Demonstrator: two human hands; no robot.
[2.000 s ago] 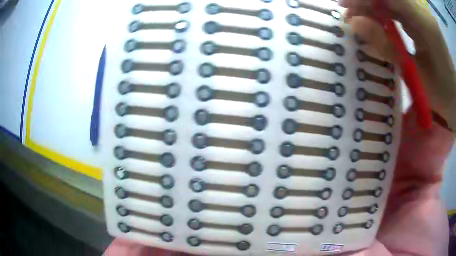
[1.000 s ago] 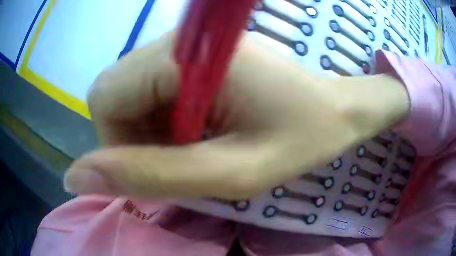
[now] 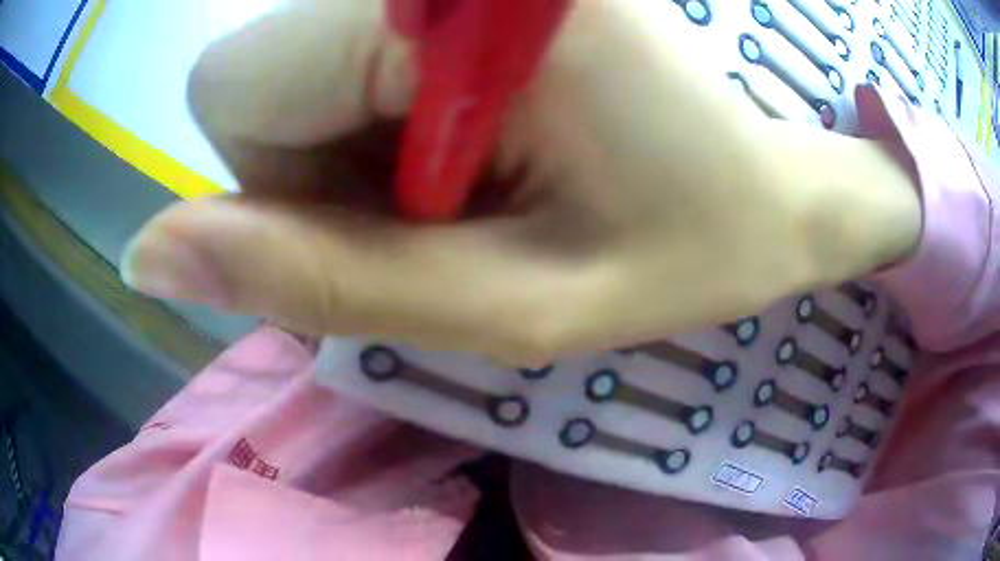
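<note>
My right hand (image 3: 548, 263) comes in from the right and fills the middle, close to the camera. It is closed in a fist around a thick red pen (image 3: 450, 132); the thumb lies along the lower side, pointing left. The pen's upper end is cut off by the top edge, and its lower end sits in the fist. The white parts tray (image 3: 543, 419) lies tilted behind and below the hand, which hides its middle. Paired dark rings joined by brownish bars (image 3: 444, 386) show below the hand and at the upper right. My left hand is not in view.
Small bordered labels (image 3: 737, 479) are near the tray's lower right edge. The pink garment (image 3: 329, 504) lies below the tray. The white bench top with its yellow edge line (image 3: 143, 142) is at the upper left, with a grey-green bench side below it.
Since one second ago my right hand and the red pen have shifted up a little. More of the tray's lower left corner shows. The blue stick seen on the bench earlier no longer shows.
</note>
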